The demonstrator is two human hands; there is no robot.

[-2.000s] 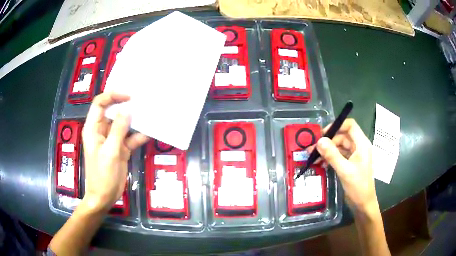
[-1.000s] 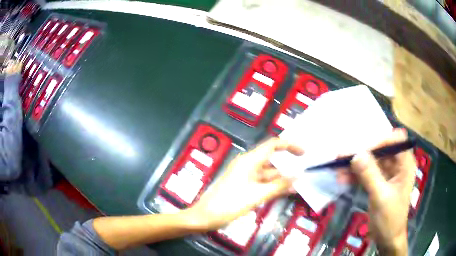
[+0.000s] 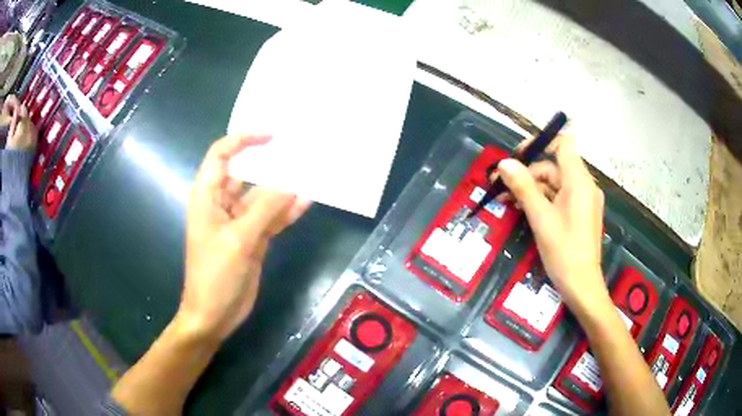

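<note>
My left hand (image 3: pixel 232 231) holds the lower left edge of a white sheet (image 3: pixel 325 106) over the dark green bench, left of the near tray. My right hand (image 3: pixel 561 211) grips a slim black tool (image 3: pixel 533 152) whose fine tip points down at a red phone unit (image 3: pixel 460 248) in the far left pocket of a clear blister tray (image 3: pixel 443 333). I cannot tell whether the tip touches the unit. More red units with white patches sit in the other pockets, some partly hidden by my right hand and forearm.
Another tray of red units (image 3: pixel 111 97) lies at the upper left, with another person's hand (image 3: pixel 20 130) and blue-grey sleeve at its edge. A pale board (image 3: pixel 561 81) lies beyond the near tray, and a tan wooden board (image 3: pixel 722 231) is at the far right.
The view has swung left. The white sheet has moved from over the tray to over the bench on the left. The tool has moved from the sheet to the far left unit.
</note>
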